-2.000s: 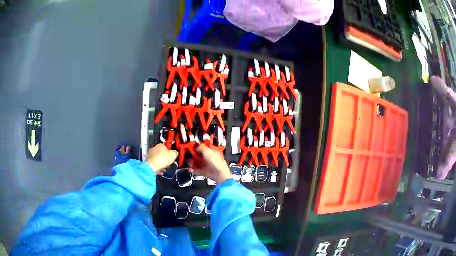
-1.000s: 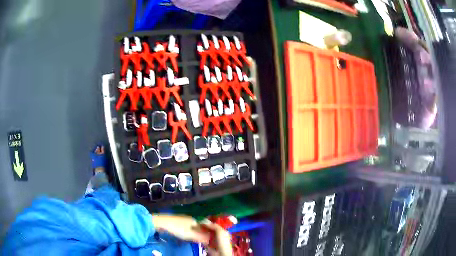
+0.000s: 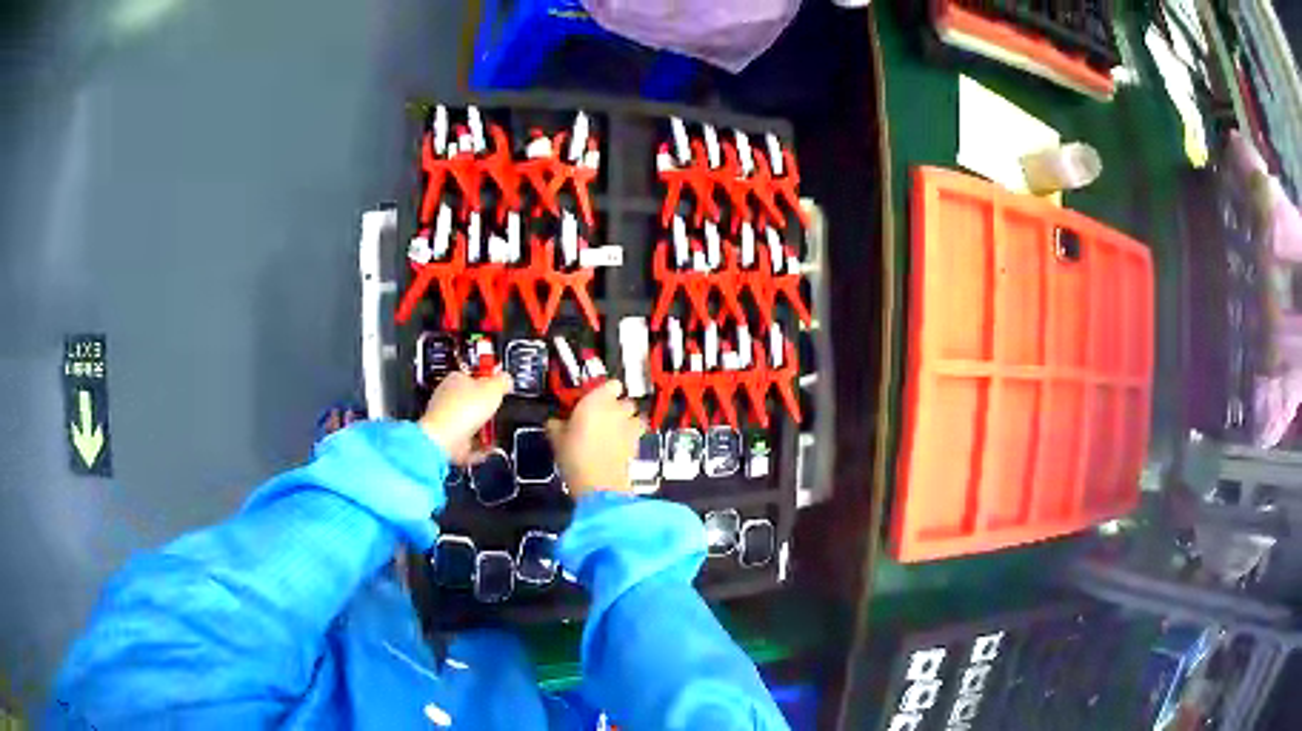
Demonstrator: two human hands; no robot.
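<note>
A black tray (image 3: 624, 293) holds rows of watch cases, several with red spring clamps (image 3: 731, 271) standing on them. My left hand (image 3: 467, 410) is at a red clamp (image 3: 484, 357) in the third row, its fingers around the handles. My right hand (image 3: 600, 437) is at another red clamp (image 3: 577, 367) in the same row, its fingers at the handles. A bare watch case (image 3: 527, 366) lies between the two clamps and another (image 3: 437, 357) to the left. Uncovered watch cases (image 3: 493, 576) fill the two near rows, partly hidden by my hands and sleeves.
An orange-red compartment tray (image 3: 1021, 374) lies on the green bench at the right, with a small pale bottle (image 3: 1061, 169) beyond it. A blue stool (image 3: 536, 46) and pink cloth (image 3: 700, 26) are behind the black tray. Pale rails flank the black tray.
Both hands have come back over the black tray from the clamp bin at the near edge, where red clamps showed. Two seconds ago more clamps stood in the third row.
</note>
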